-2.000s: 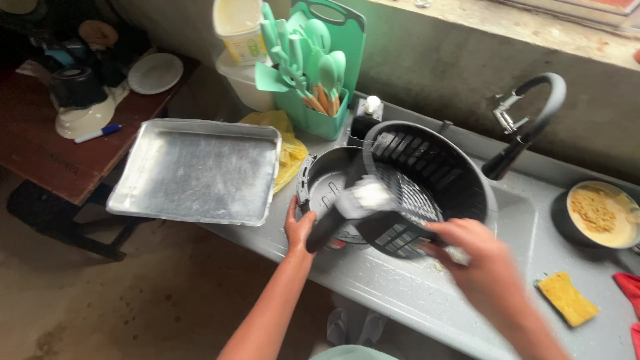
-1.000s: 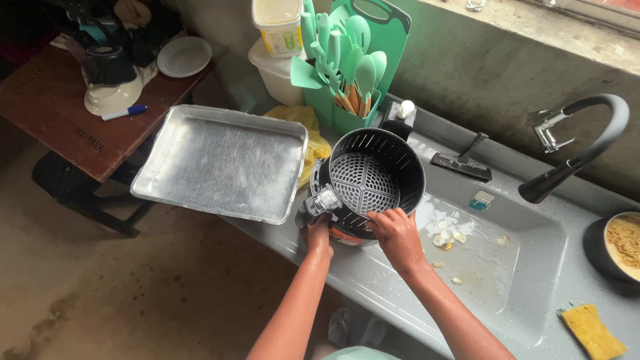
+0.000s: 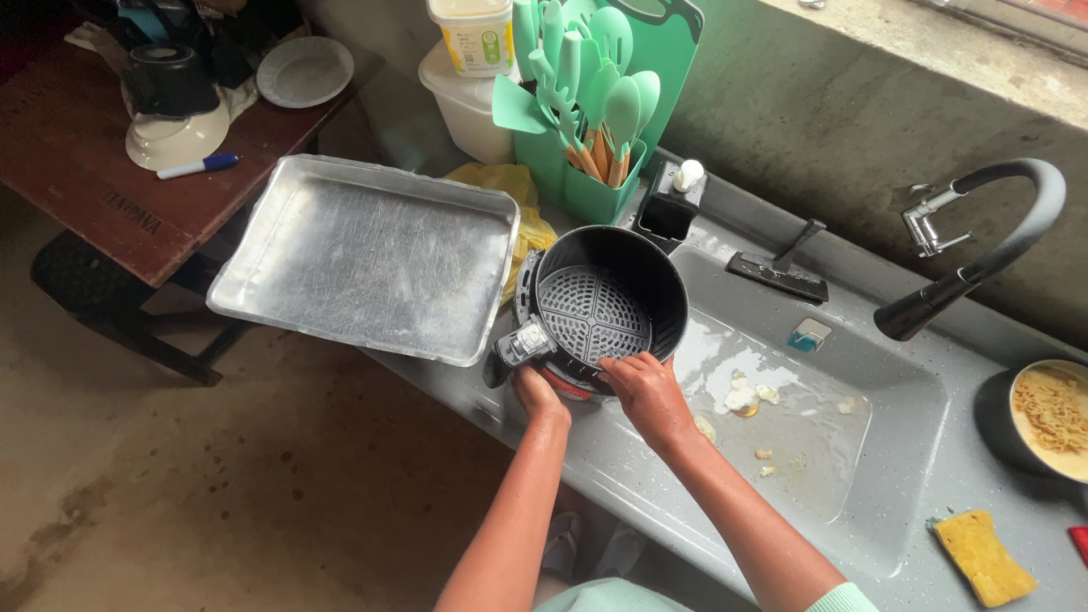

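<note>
A black air fryer basket (image 3: 667, 293) with a perforated bottom sits in or against a black air fryer drawer (image 3: 525, 285) at the sink's left edge; how far it is seated I cannot tell. My right hand (image 3: 648, 393) grips the basket's near rim, fingers over the edge. Beneath the drawer's handle (image 3: 520, 344), my left hand (image 3: 541, 395) supports the near side, its fingers partly hidden. Left of them lies a scratched metal baking tray (image 3: 365, 255). Food scraps (image 3: 741, 395) lie wet in the grey sink (image 3: 905, 425).
A black faucet (image 3: 1011, 246) arches over the sink. Green utensils in a green holder (image 3: 574, 183) and a soap dispenser (image 3: 671, 208) stand behind. At right are a pot of noodles (image 3: 1050, 416) and a yellow sponge (image 3: 984, 557). A wooden table (image 3: 110, 212) stands left.
Two seconds ago the basket was tilted over the sink beside the drawer, with my right hand farther right. Since then basket and right hand have moved left to the drawer, and the sink's scraps are uncovered.
</note>
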